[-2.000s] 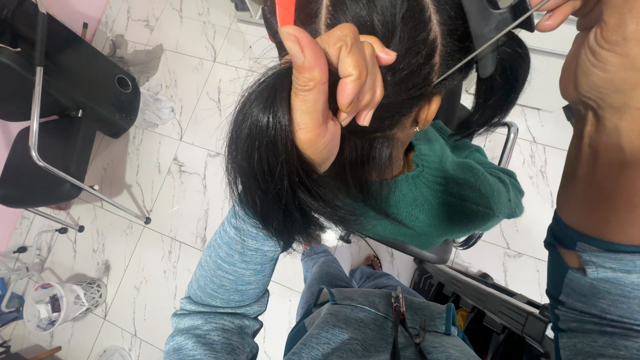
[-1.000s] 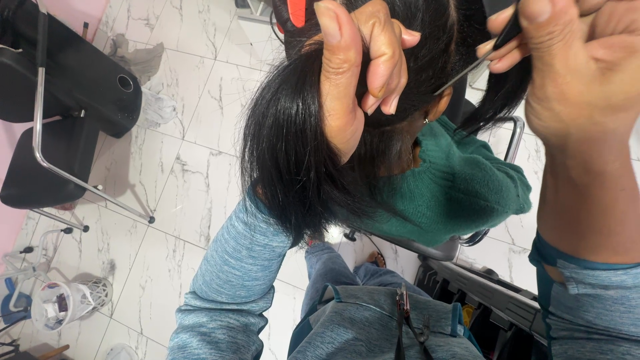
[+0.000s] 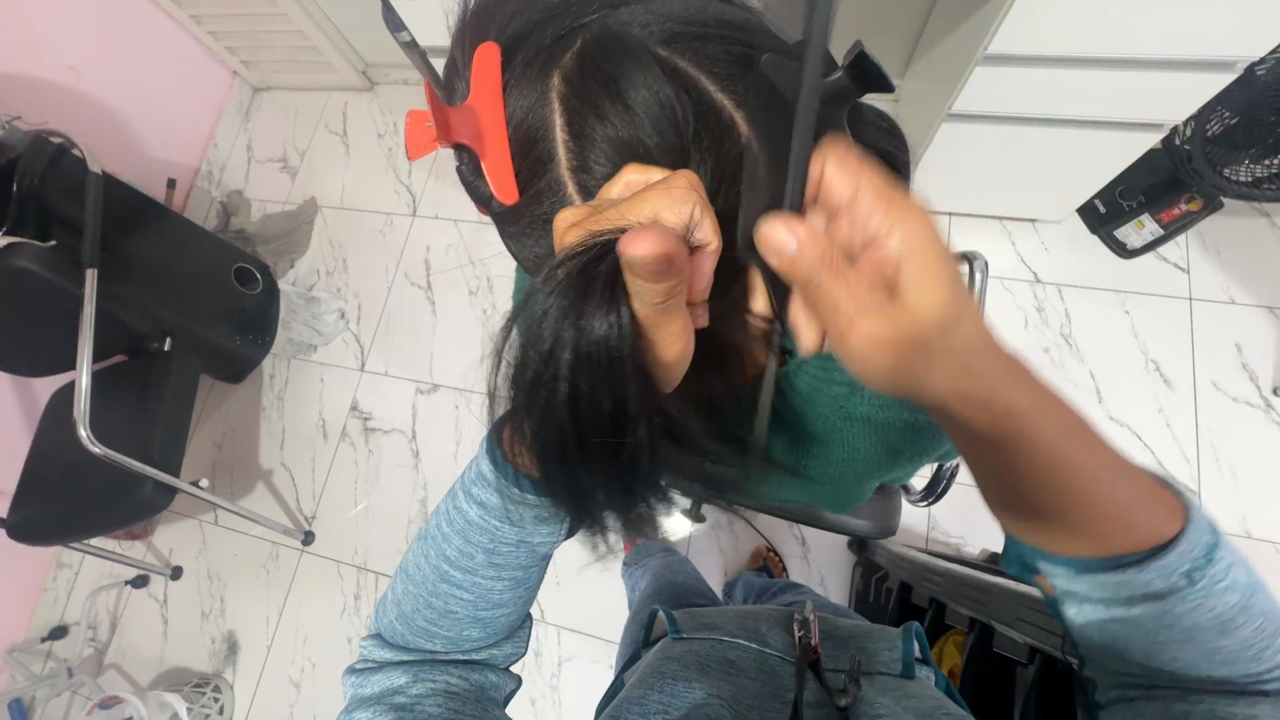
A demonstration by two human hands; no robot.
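Note:
A seated person with black hair [image 3: 640,110] and a green sweater [image 3: 850,430] is in front of me. My left hand [image 3: 655,260] is closed around a gathered section of the hair, whose loose ends hang over my wrist. My right hand [image 3: 870,270], blurred, holds a dark comb [image 3: 812,90] with a thin metal tail beside the person's head. A red hair clip [image 3: 482,125] grips hair at the left of the head, and a black hair clip [image 3: 860,75] sits at the right. Parting lines show on the scalp.
Black salon chairs [image 3: 110,430] with chrome frames stand at the left. A black trolley [image 3: 950,590] is at the lower right near my legs. White drawers [image 3: 1080,160] and a black fan [image 3: 1225,140] are at the upper right. A basket [image 3: 195,690] lies lower left.
My right hand has moved in from the right, closer to my left hand, with the comb now upright. My left hand still holds the hair. The view has shifted, showing more of the head.

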